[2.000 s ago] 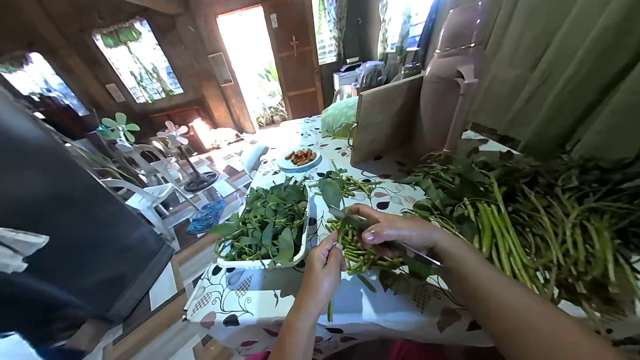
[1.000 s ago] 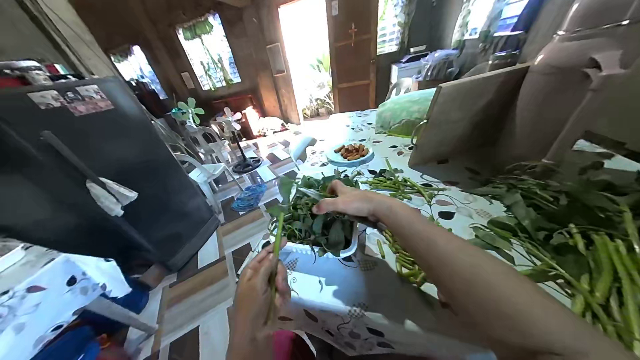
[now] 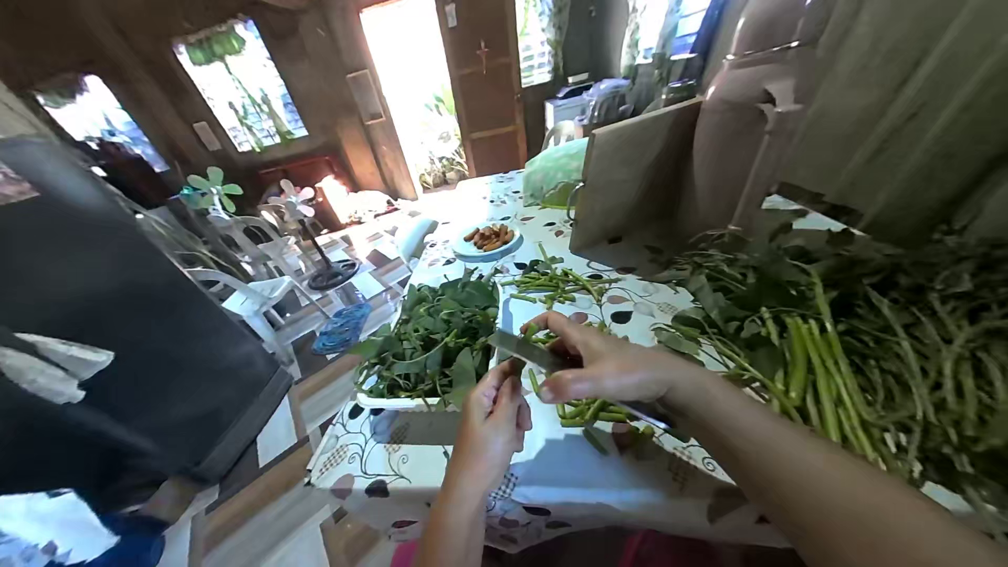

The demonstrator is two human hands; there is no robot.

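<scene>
My right hand (image 3: 594,362) holds a knife (image 3: 528,350), its flat blade pointing left over the table and its far end showing below the wrist. Just left of the blade tip, my left hand (image 3: 498,409) has its fingers curled together; whether a stem is pinched there is hard to tell. A white plastic basket (image 3: 394,403) full of leafy greens (image 3: 441,339) stands to the left of both hands. Cut green stems (image 3: 591,411) lie under and beside my right hand, with another pile of cut stems (image 3: 555,283) farther back. Uncut leafy stalks (image 3: 819,362) are heaped at the right.
A plate of brown food (image 3: 490,239) sits toward the back of the patterned tablecloth (image 3: 441,457). Behind the stems stand an upright board (image 3: 634,177) and a green cover (image 3: 554,169). A dark refrigerator (image 3: 118,315), a white plastic chair (image 3: 256,295) and a fan (image 3: 331,272) are at the left.
My right hand was over the basket of greens a second ago and has drawn back to the right, beside my left hand. The long stem seen in my left hand then no longer shows.
</scene>
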